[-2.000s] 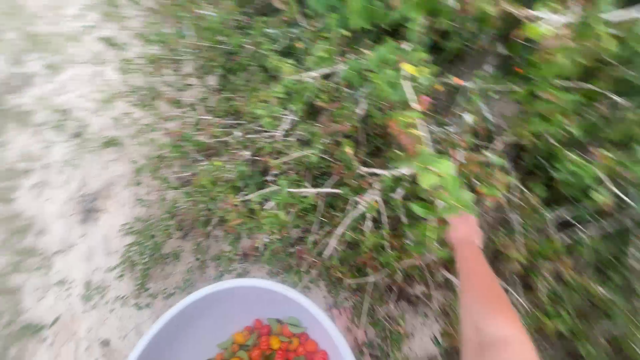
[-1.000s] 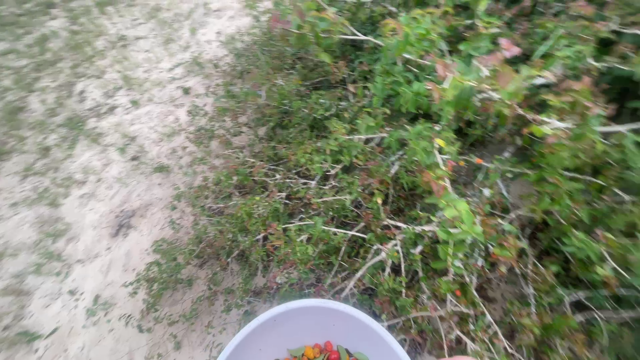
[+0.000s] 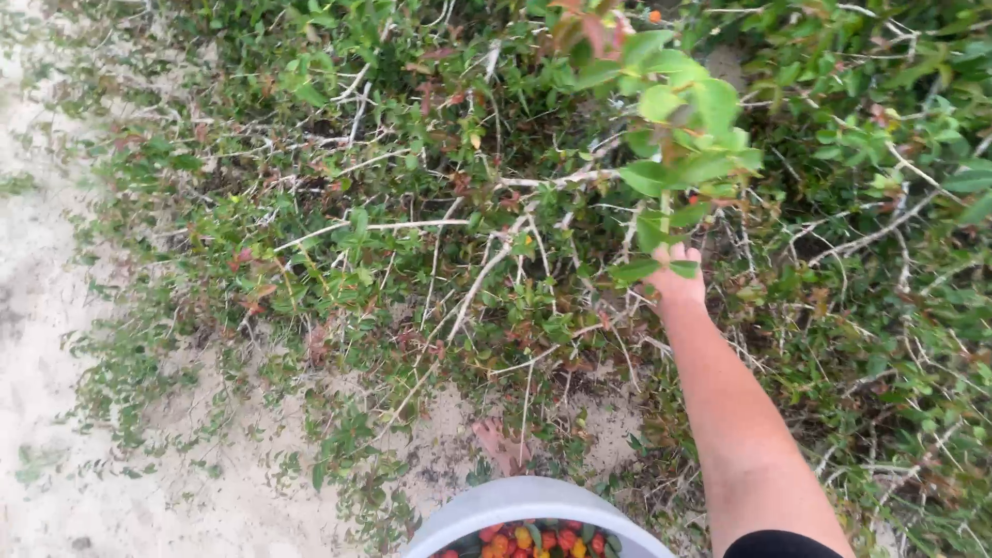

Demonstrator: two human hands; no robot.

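Note:
My right hand [image 3: 676,280] reaches into a leafy shrub, at the base of a bright green leafy branch [image 3: 682,147]. Leaves partly cover the fingers, and whether they grip the branch is unclear. A pale plastic tub [image 3: 535,496] stands at the bottom edge, holding red, orange and yellow fruits [image 3: 523,539] with some green leaves. My left hand is out of view. A small orange-red fruit [image 3: 655,15] shows at the top, and a red one [image 3: 693,199] sits among leaves just above my right hand.
Dense shrub [image 3: 372,225] with thin pale bare twigs [image 3: 477,291] spreads across the middle and right. Sandy ground [image 3: 46,372] with scattered leaves lies along the left. A bare foot [image 3: 502,448] is on the sand just above the tub.
One second ago no arm was stretched over the shrub; now my right arm reaches into it from the lower right. More of the fruit in the tub shows.

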